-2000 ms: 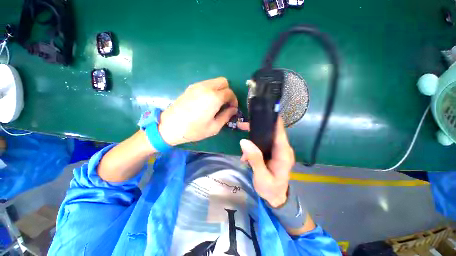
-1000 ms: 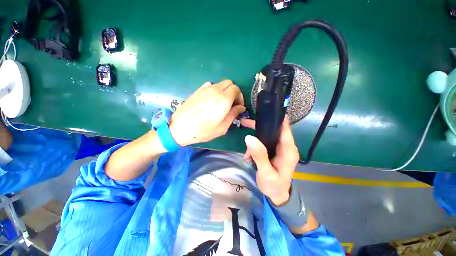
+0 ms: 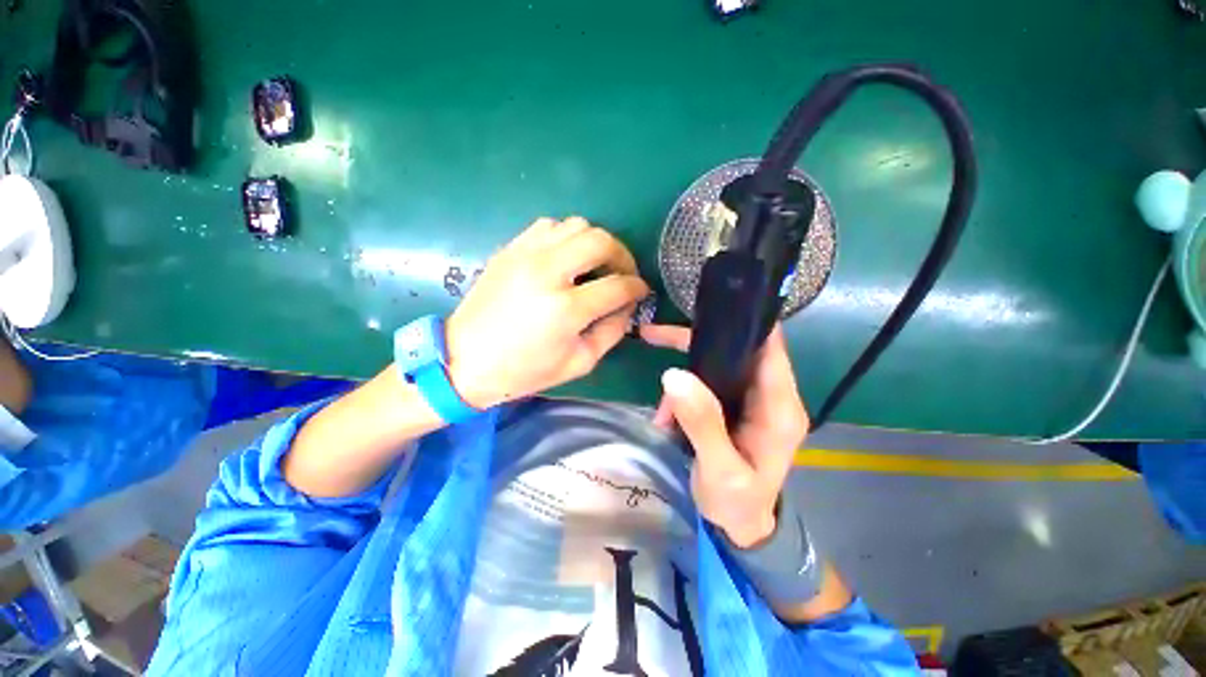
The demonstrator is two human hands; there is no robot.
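Note:
My right hand point(image 3: 743, 443) is closed around the black electric screwdriver point(image 3: 738, 298), whose thick cable loops up and to the right. The tool's tip is hidden. My left hand point(image 3: 545, 315) pinches a small dark device housing point(image 3: 643, 315) near the bench's front edge, mostly hidden by my fingers. My right index finger reaches toward the housing from the right. A round grey speckled disc point(image 3: 684, 238) lies behind the screwdriver.
Two black housings point(image 3: 275, 110) point(image 3: 266, 208) lie on the green mat at left. A dark strap bundle point(image 3: 126, 93) and a white round device point(image 3: 33, 251) are at far left. A mint-green fan point(image 3: 1194, 251) is at right. Another housing shows at the top edge.
The screwdriver and my right hand have shifted slightly right, and the cable loop has swung right. More of the disc's left side shows. My left hand still pinches the housing.

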